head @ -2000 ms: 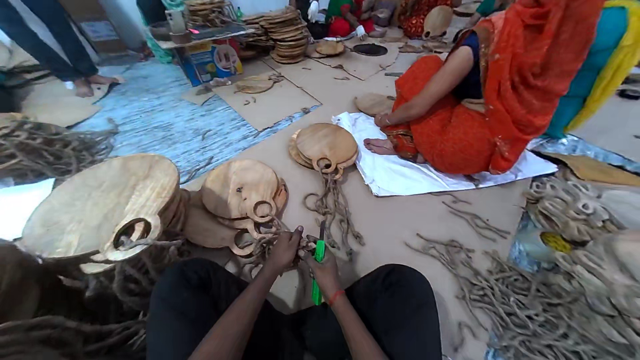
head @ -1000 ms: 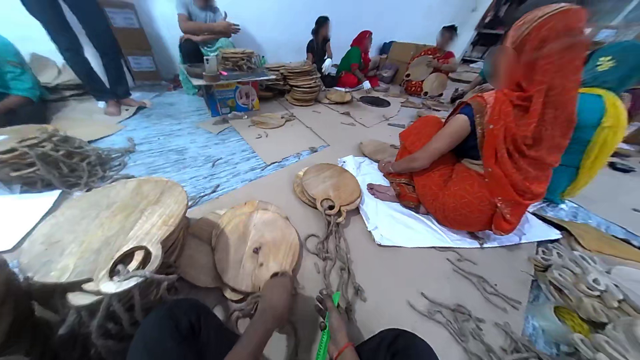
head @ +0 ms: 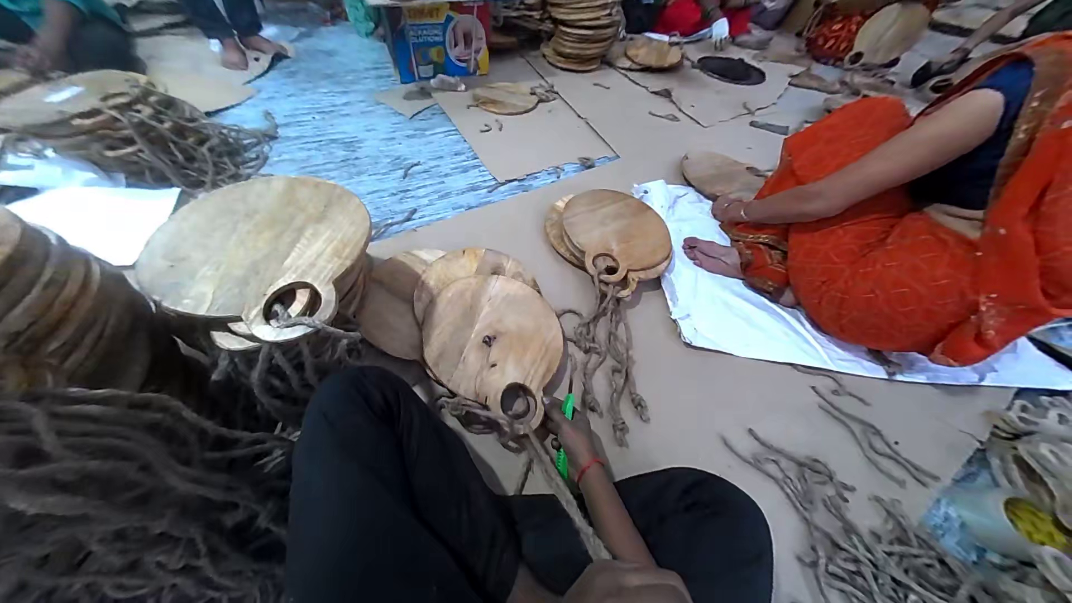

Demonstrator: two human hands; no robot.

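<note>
My right hand (head: 574, 431), a red thread at its wrist, is shut on a green-handled cutter (head: 563, 452) beside the ring handle of a round wooden board (head: 494, 335). That board lies on others between my knees and the floor beyond. A jute rope (head: 557, 486) runs from the ring toward me, down to my left hand (head: 628, 582) at the bottom edge. The left hand is blurred and partly cut off, and its fingers seem closed around the rope. More rope hangs knotted under the ring.
A large round board (head: 260, 243) tops a stack at left, above a heap of jute rope (head: 134, 494). Smaller boards (head: 618, 234) with knotted ropes lie ahead. A person in orange (head: 871, 243) sits on a white sheet (head: 729, 327) at right. Loose rope pieces (head: 804, 494) lie on the floor.
My left hand has moved from the board's handle toward my body, and a rope is now stretched between them. The right hand still holds the green cutter. The view has tilted down.
</note>
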